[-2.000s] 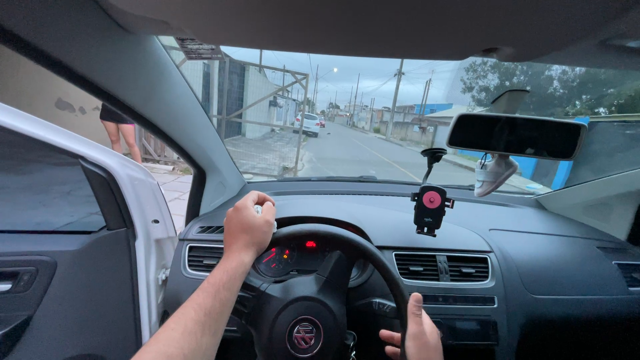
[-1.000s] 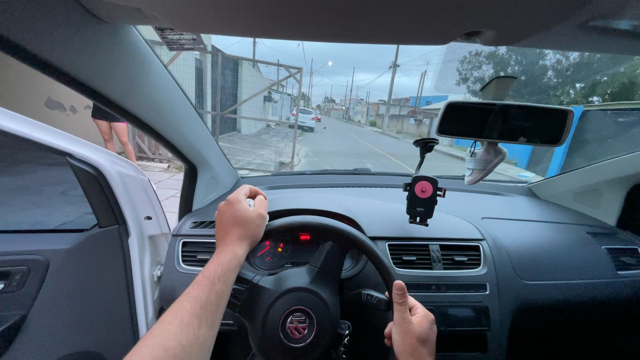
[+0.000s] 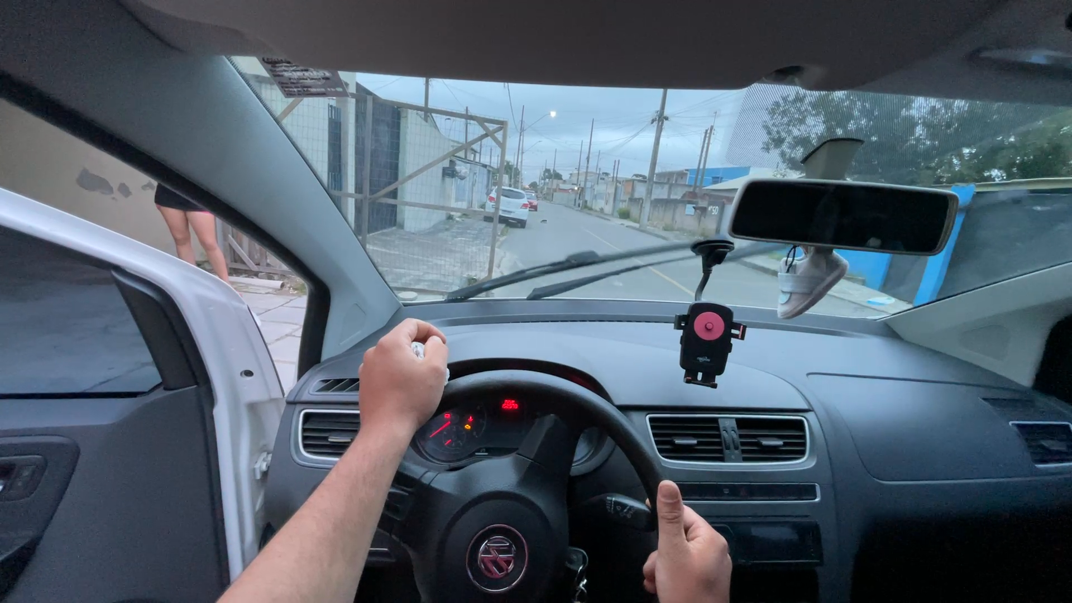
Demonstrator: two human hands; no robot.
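Observation:
My left hand (image 3: 404, 373) is curled at the upper left of the steering wheel (image 3: 544, 387), with a small pale object (image 3: 418, 349) partly showing between its fingers; what it is cannot be told. Over on the wheel's right side, my right hand (image 3: 688, 544) has its thumb up along the rim and its fingers bent beside the wiper stalk (image 3: 624, 511). Behind the wheel, red and amber lights glow in the instrument cluster (image 3: 469, 427). The windshield wipers (image 3: 569, 266) lie raised across the lower windshield. Keys (image 3: 578, 565) hang right of the wheel hub.
An open white car door (image 3: 239, 402) is at the left, with a person's legs (image 3: 194, 234) beyond it. A phone holder (image 3: 705, 342) and a rear-view mirror (image 3: 844, 216) with a small hanging shoe (image 3: 809, 280) are at the right. Outside are a wire gate (image 3: 435, 201) and a parked white car (image 3: 508, 206).
The wipers have risen from the base of the windshield into view. My left hand stays on the upper left of the wheel, and my right hand stays at its right side.

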